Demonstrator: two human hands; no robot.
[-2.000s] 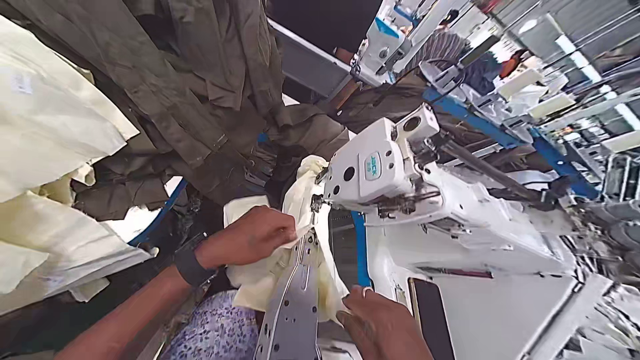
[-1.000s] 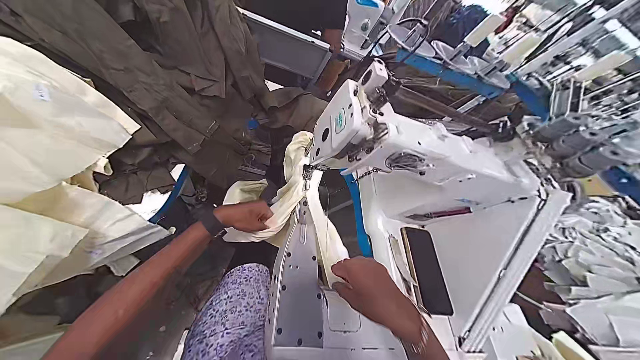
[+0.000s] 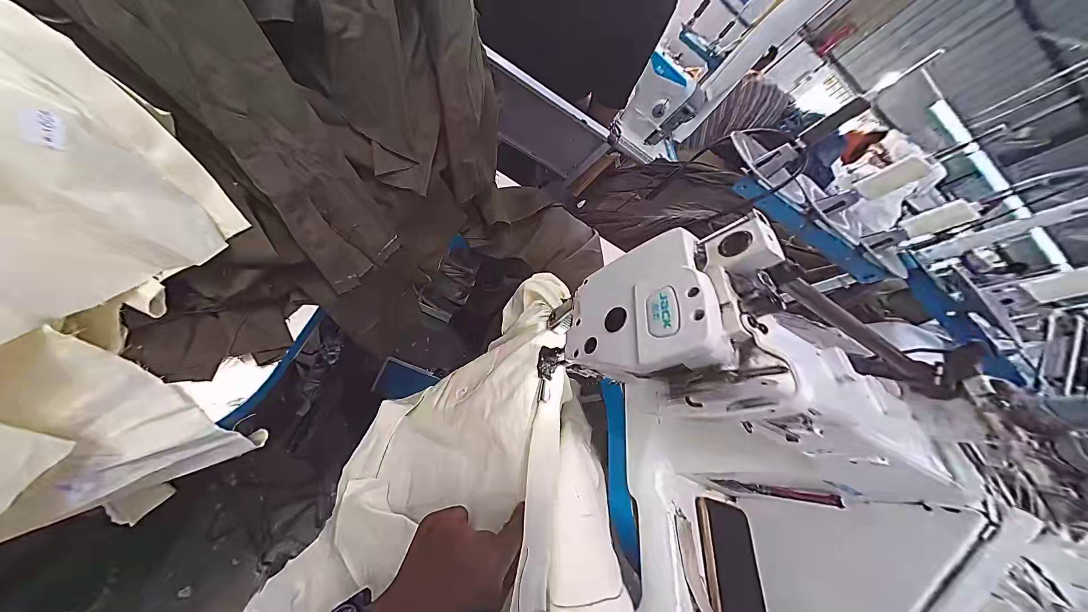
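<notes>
Cream fabric (image 3: 450,450) lies over the narrow arm of a white Jack sewing machine (image 3: 650,310) and runs up beneath its needle and presser foot (image 3: 548,365). At the bottom centre, my left hand (image 3: 459,557) grips the cream fabric beside a long folded strip (image 3: 542,476). Part of its fingers is hidden by the cloth. My right hand is out of view. The metal plate of the machine's arm is covered by the fabric.
Cream cut pieces (image 3: 93,212) hang at the left, one with a small label. Dark brown garments (image 3: 365,127) fill the upper left. A phone (image 3: 729,552) and a red-and-black tool (image 3: 786,493) lie on the machine table. Beyond stand another sewing machine (image 3: 667,93) and a blue rail (image 3: 807,225).
The cream fabric now spreads over the machine's arm, which earlier showed its metal plate. My left hand has moved down towards the bottom centre, and my right hand has left the view.
</notes>
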